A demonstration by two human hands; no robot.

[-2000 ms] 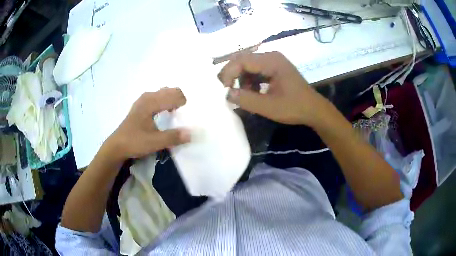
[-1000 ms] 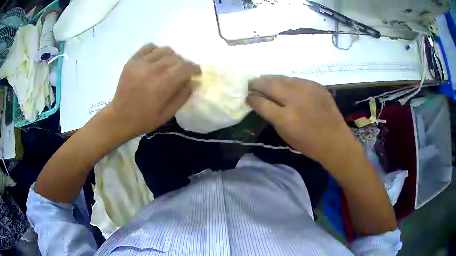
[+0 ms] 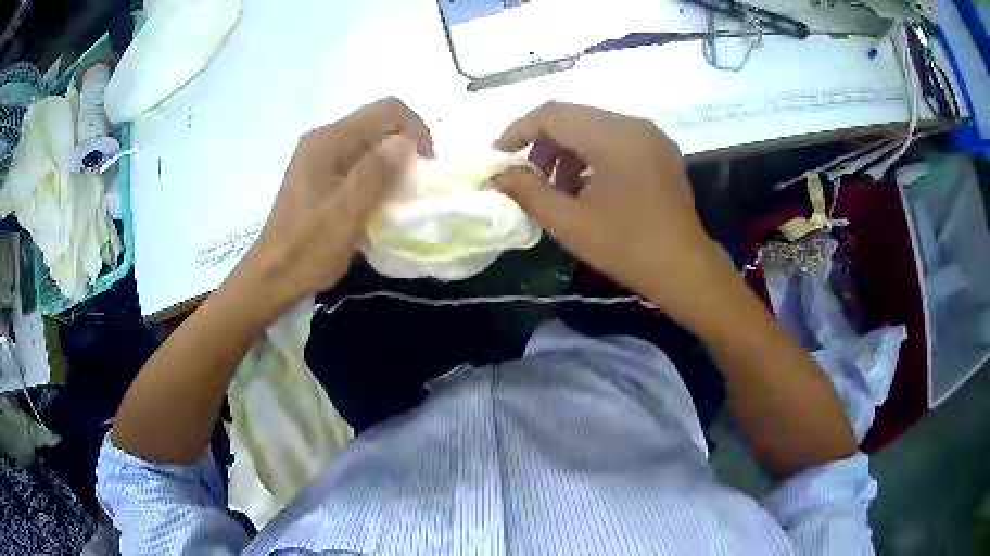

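A cream-white cup-shaped fabric piece [image 3: 445,234] is held above the lap at the table's front edge, its opening showing a yellowish inside. My left hand [image 3: 345,196] grips its left upper edge between thumb and fingers. My right hand [image 3: 608,196] pinches its right upper rim, with something dark partly visible in the palm, too unclear to name. The fingertips of both hands are partly hidden by the cloth and glare.
White table [image 3: 244,163] with a shiny metal plate [image 3: 510,43] and dark snips [image 3: 754,15] at the back. A flat white piece [image 3: 174,54] lies left. Green basket [image 3: 130,234] with cream cloth at left; dark red bin [image 3: 890,282] at right. A pale cord [image 3: 478,298] crosses the lap.
The fabric piece, first held long and flat, has been turned and opened into a bowl shape. Both hands have moved to its upper rim, and since one second ago they are slightly closer together.
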